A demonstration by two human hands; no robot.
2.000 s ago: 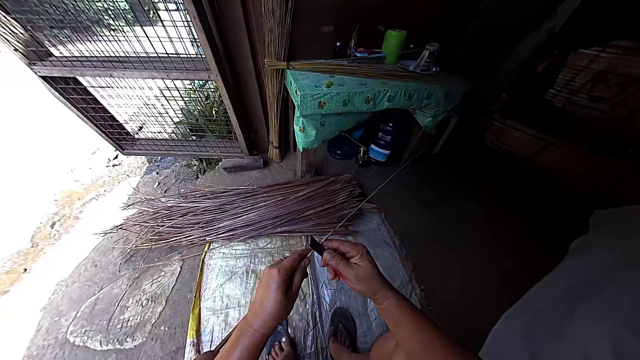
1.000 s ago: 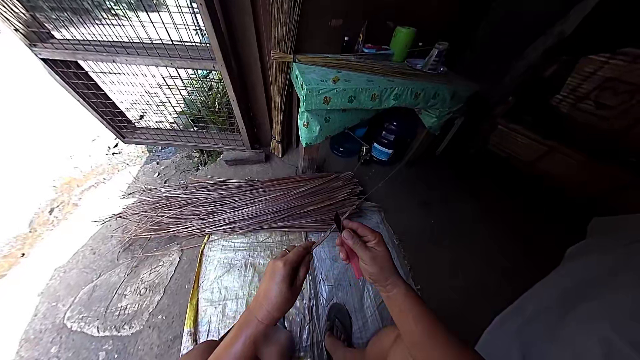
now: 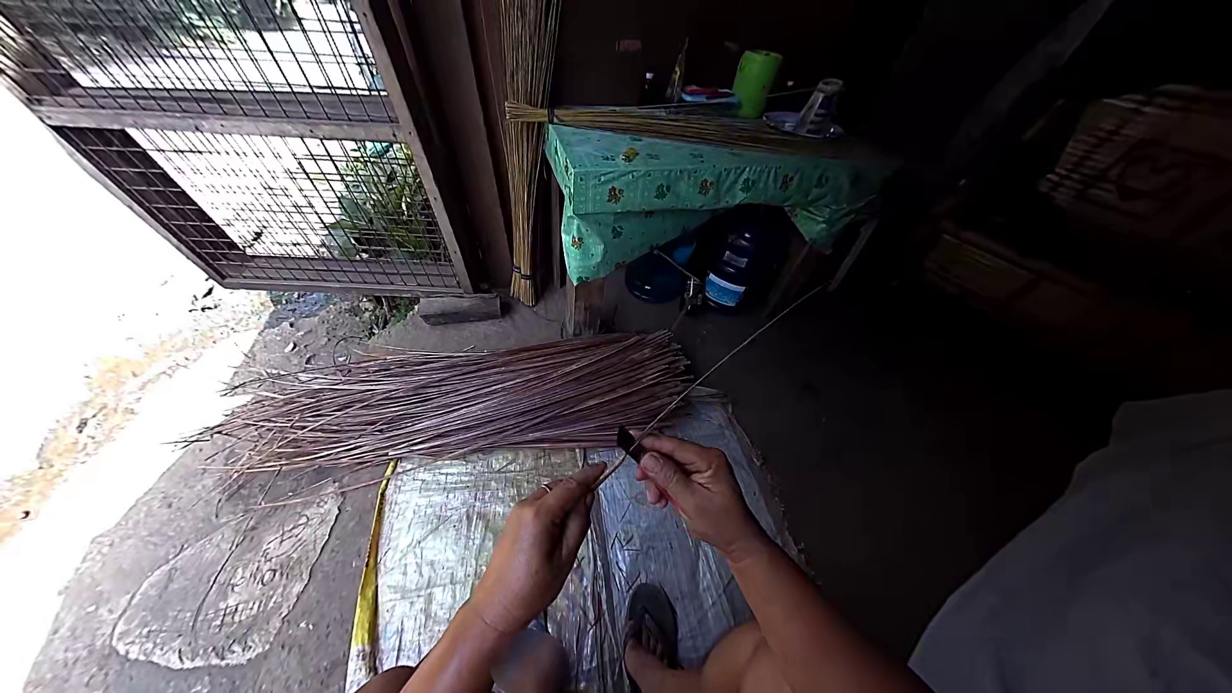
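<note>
My left hand pinches one end of a thin plant stick, with a ring on one finger. Just right of it, my right hand grips a small knife with a dark blade; a bit of red, seemingly its handle, shows below the fingers. The blade lies against the stick, which runs from my left hand past my right hand up and to the right. Beyond both hands a large pile of thin reddish-brown sticks lies on the ground, partly on a silvery sheet.
Past the pile stands a table with a green patterned cloth, carrying stick bundles, a green cylinder and a glass. Blue water jugs sit beneath. A tied stick bundle leans beside the mesh gate. My sandalled foot rests on the sheet.
My right hand and the knife have shifted slightly along the stick, and the blade's tilt has changed. My left hand still holds the stick's end.
</note>
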